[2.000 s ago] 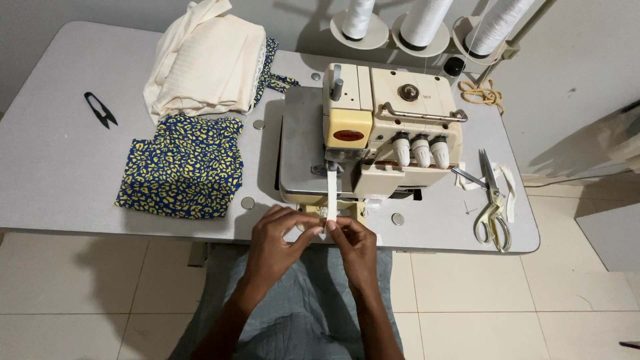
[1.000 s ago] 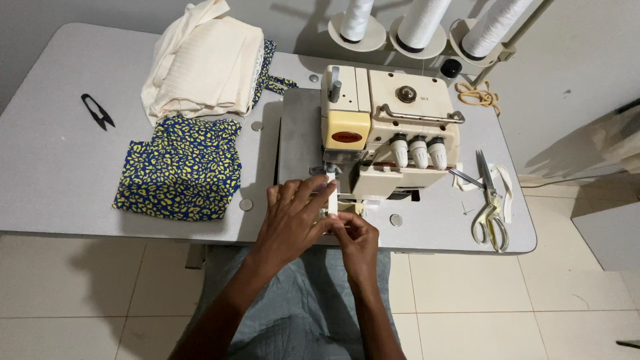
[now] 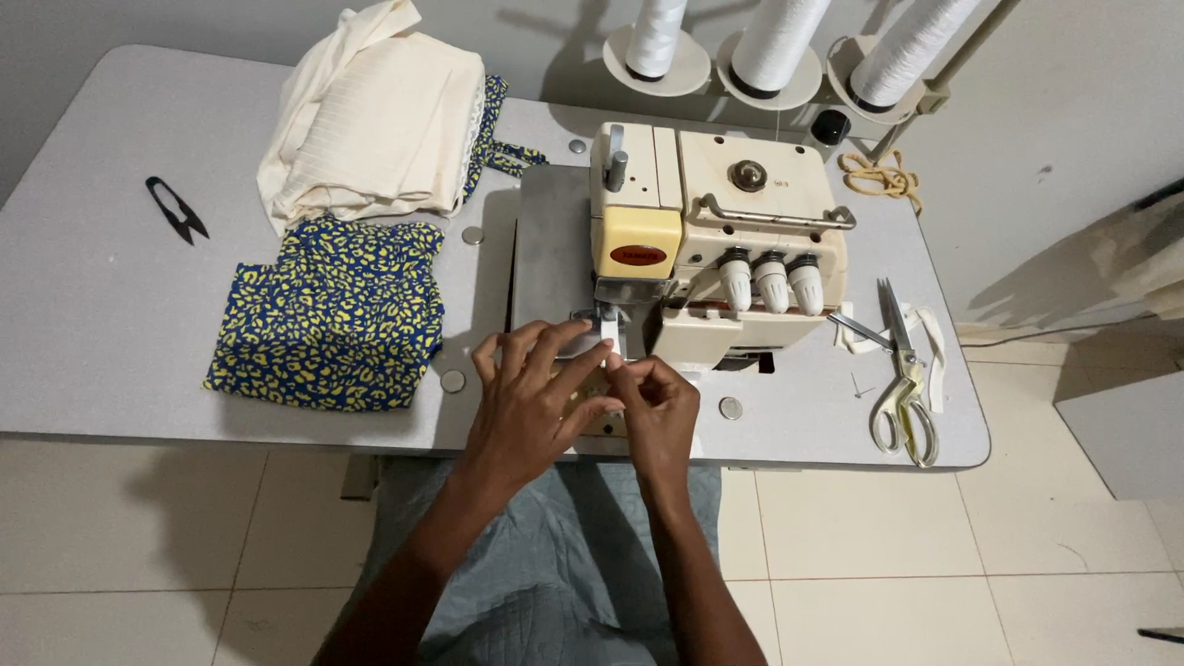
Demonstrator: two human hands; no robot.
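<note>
A cream overlock sewing machine (image 3: 758, 213) stands on the grey table. A narrow white fabric strip (image 3: 610, 328) runs from under its presser foot toward me. My right hand (image 3: 661, 407) pinches the near end of the strip between thumb and fingers. My left hand (image 3: 532, 398) is spread beside it, its fingertips at the strip and the machine's plate; whether it grips anything is hidden. Left of the machine lie a folded blue and yellow patterned fabric (image 3: 328, 319) and a cream fabric pile (image 3: 379, 120).
Black thread snips (image 3: 177, 211) lie at the left. Scissors (image 3: 902, 379), tweezers (image 3: 860, 331) and white strips (image 3: 936, 361) lie at the right. White thread cones (image 3: 772, 46) stand behind the machine, near a tan cord (image 3: 879, 174). The table's front edge (image 3: 832, 465) is close to my forearms.
Two seconds ago both hands pinched near the strip's near end. My left hand has since moved up toward the presser foot and its fingers have spread. My right hand remains at the strip.
</note>
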